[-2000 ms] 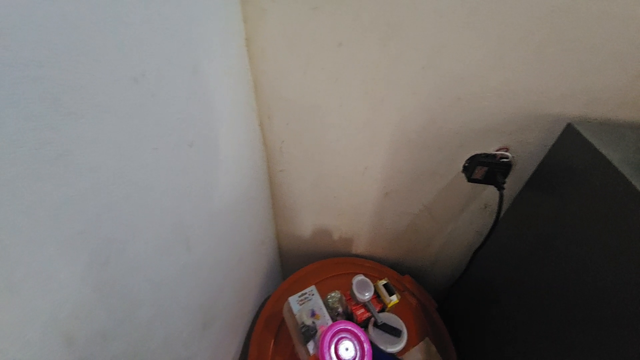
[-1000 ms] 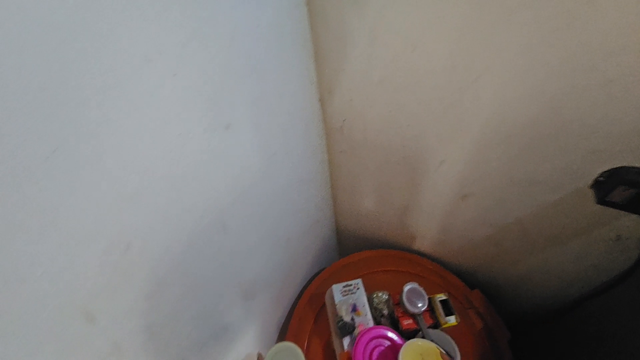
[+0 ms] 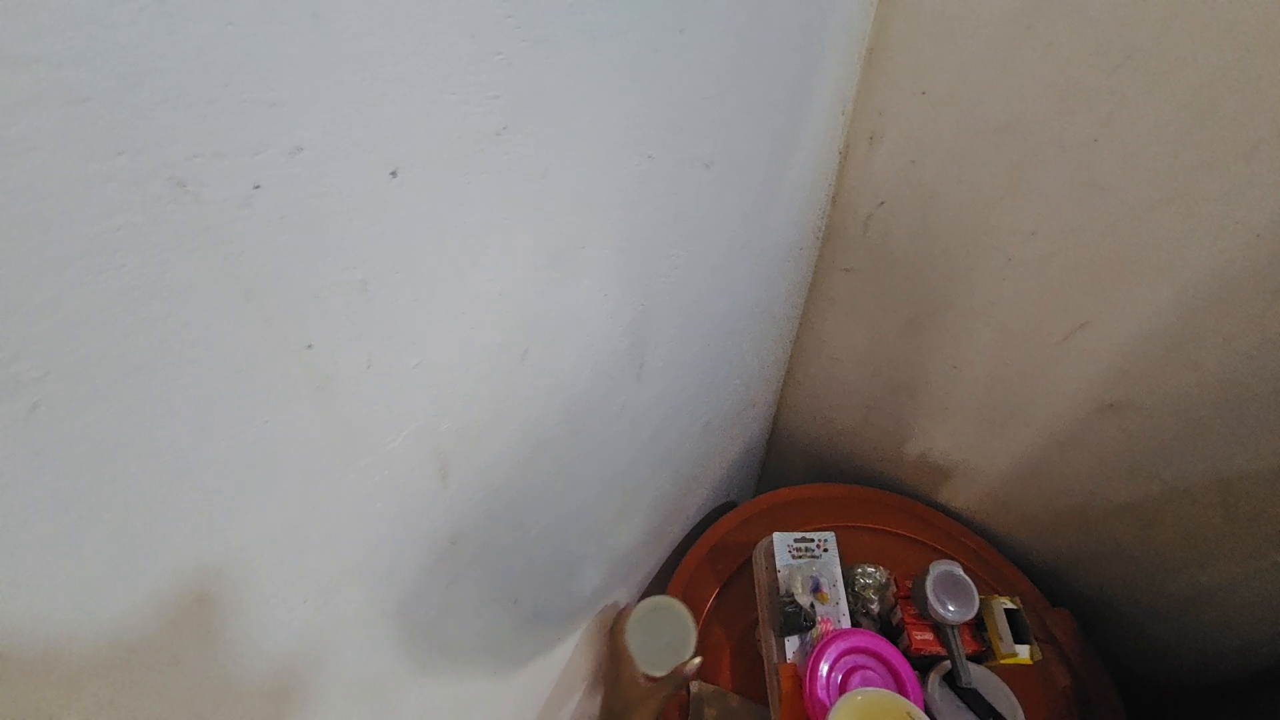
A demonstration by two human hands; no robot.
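At the bottom edge, left of an orange-brown round lid or tabletop (image 3: 850,505), my left hand (image 3: 640,690) grips a small round container with a pale whitish top (image 3: 661,636), a fingertip showing at its lower right. Its lower part is hidden. My right hand is out of view. Nearby on the round top are a bright pink round lid (image 3: 864,672) and a clear box with a printed card (image 3: 812,575) on it. A pale yellow round container or lid (image 3: 878,706) is cut off by the bottom edge, in front of the pink one.
Toward the right of the round top are a crinkled clear packet (image 3: 870,594), red packets (image 3: 925,635), a grey scoop (image 3: 950,592), a whitish round tub (image 3: 985,692) and a yellow-and-black small box (image 3: 1011,630). A white wall (image 3: 400,300) and a beige wall (image 3: 1050,250) meet behind.
My left hand and its pale-topped container now show left of the round top; one second ago only the container's top showed at the bottom edge. The view has turned left.
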